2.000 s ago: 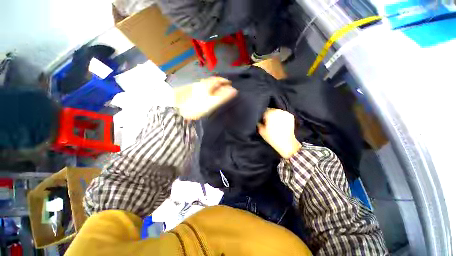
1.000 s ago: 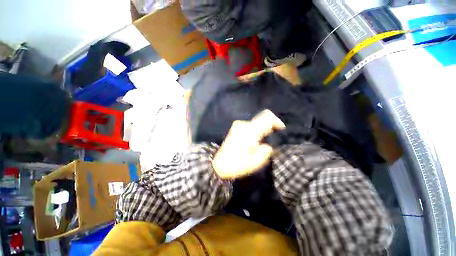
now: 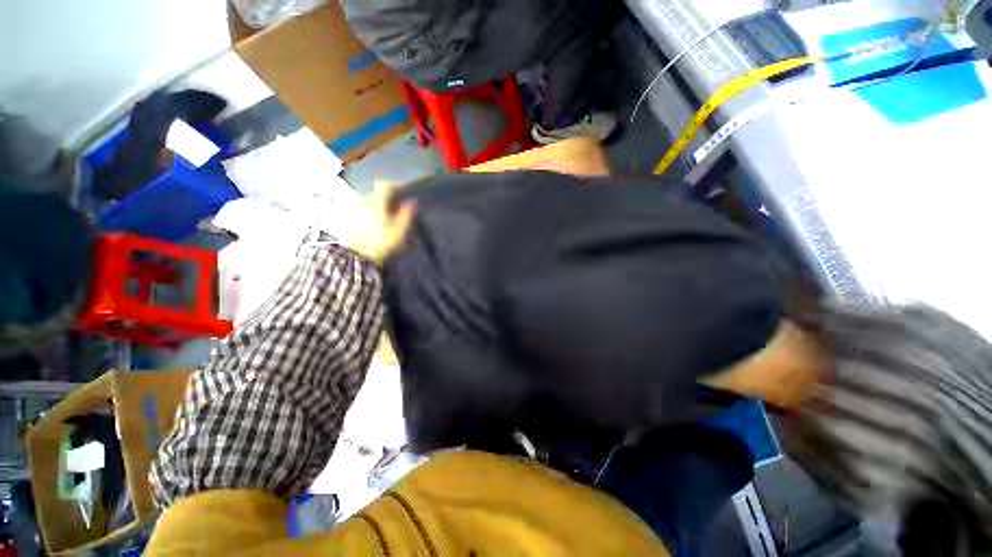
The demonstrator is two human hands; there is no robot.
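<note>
A dark garment (image 3: 587,294) is spread over my lap and a cardboard box (image 3: 544,159). My left hand (image 3: 381,223) grips the garment's upper left edge, with the fingers curled over the cloth. My right hand (image 3: 781,368) is at the garment's lower right edge and is blurred. Its fingertips are partly hidden by the cloth, so I cannot tell if it grips. No tool shows in either hand.
A white table (image 3: 870,196) with a yellow tape measure (image 3: 718,100) over its edge is at the right. Red stools (image 3: 152,285), a blue crate (image 3: 163,196), white papers (image 3: 285,172) and an open cardboard box (image 3: 136,435) are at the left. A seated person (image 3: 457,44) is ahead.
My hands have moved apart, left hand to the garment's upper left edge and right hand far to the right. The garment is now spread wider and smoother between them.
</note>
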